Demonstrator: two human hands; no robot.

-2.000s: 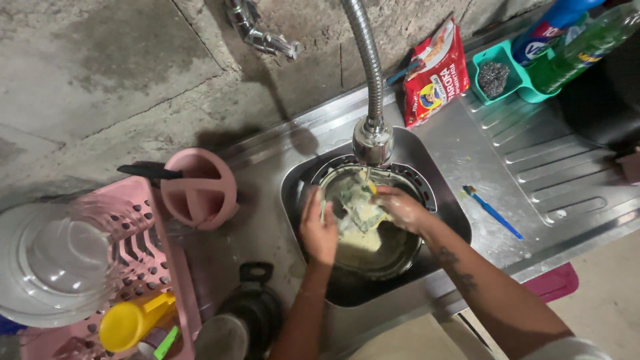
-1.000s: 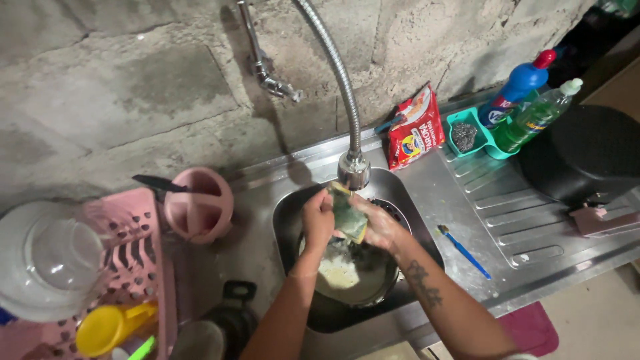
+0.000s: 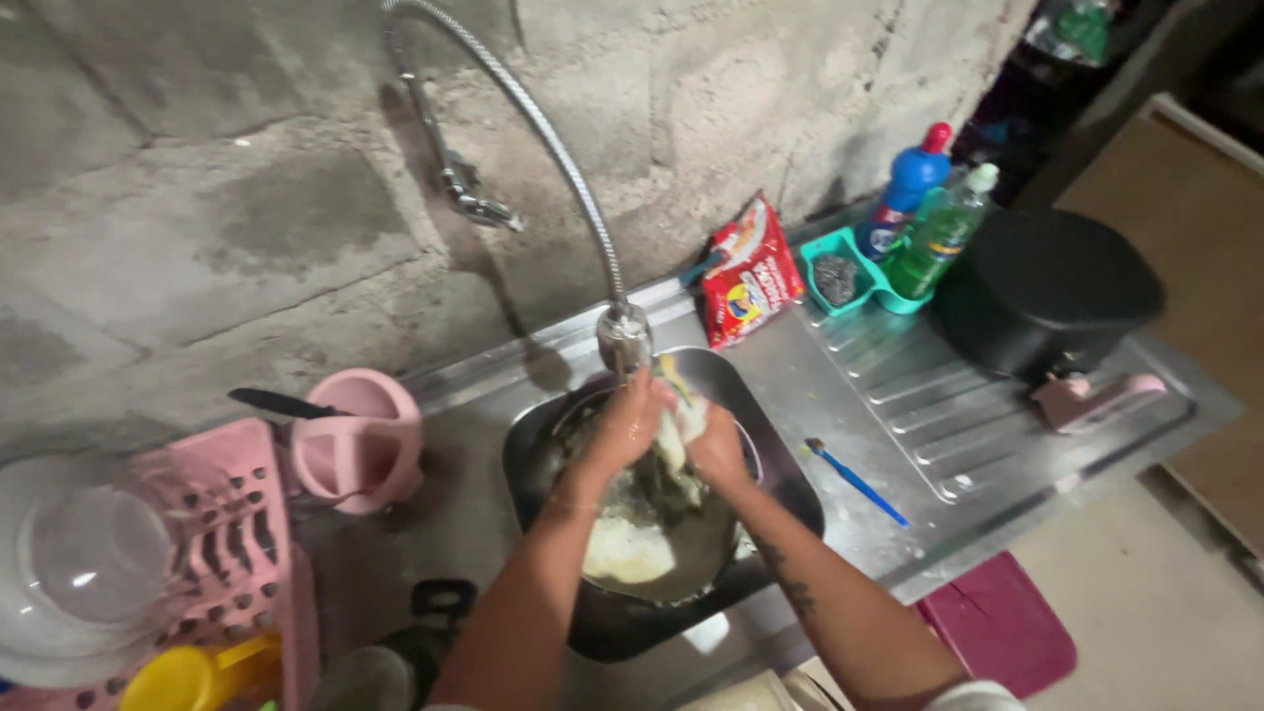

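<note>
Under the metal faucet head (image 3: 624,336), my left hand (image 3: 632,420) and my right hand (image 3: 713,444) are both closed on a wet, foamy sponge (image 3: 681,410), yellow at its top edge. The sponge is bunched between them, partly hidden by my fingers and blurred. Below it, a round pan (image 3: 696,578) with cloudy water and pale foam lies in the steel sink basin (image 3: 604,632). A blue-handled brush (image 3: 864,487) rests on the steel counter to the right of the basin.
Left stand a pink dish rack (image 3: 242,513) with clear bowls and a yellow cup, and a pink cutlery holder (image 3: 357,444). Right are a red packet (image 3: 752,281), a teal caddy (image 3: 839,262) with steel wool and bottles, and a black pressure cooker (image 3: 1047,291).
Both hands have stayed over the pan. The sponge was spread between them one second ago and is now bunched up. The view has shifted.
</note>
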